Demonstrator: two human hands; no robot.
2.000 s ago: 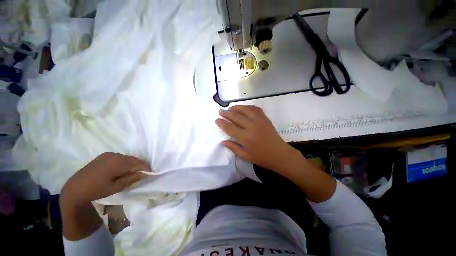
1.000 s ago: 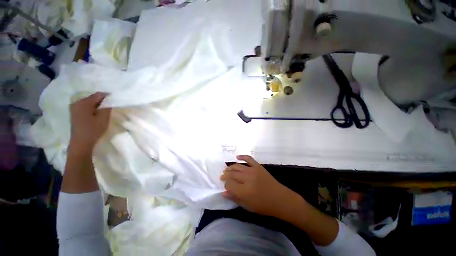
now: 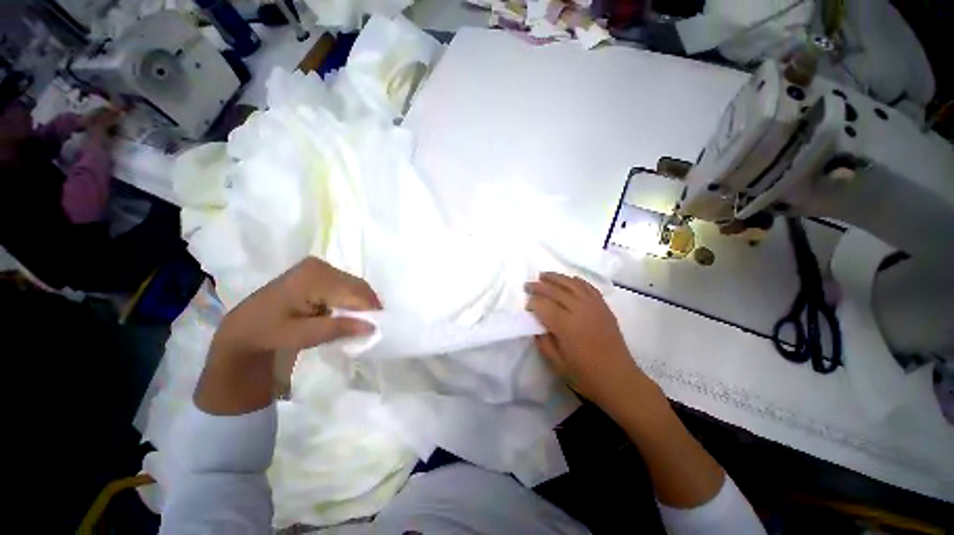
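Observation:
The white garment panel (image 3: 450, 324) is stretched between my two hands at the table's front edge, with an edge held roughly straight. My left hand (image 3: 303, 313) pinches its left end between thumb and fingers. My right hand (image 3: 575, 324) grips the edge further right, fingertips on the cloth. Gathered folds fan out behind the edge between the hands. The sewing machine's needle area (image 3: 680, 235) is lit, to the right of my right hand, and no cloth shows under the needle.
Black shears (image 3: 809, 313) lie on the bed right of the needle. White cut pieces (image 3: 868, 313) lie beyond them. A fabric bundle (image 3: 282, 178) is heaped at left, and more cloth (image 3: 345, 460) hangs by my lap. Another machine (image 3: 167, 73) and a person's pink sleeve (image 3: 89, 183) are at far left.
The view has turned left, so the machine appears further right and tilted. My left hand has come down and inward from the raised cloth. My right hand is now up at the table edge on the panel.

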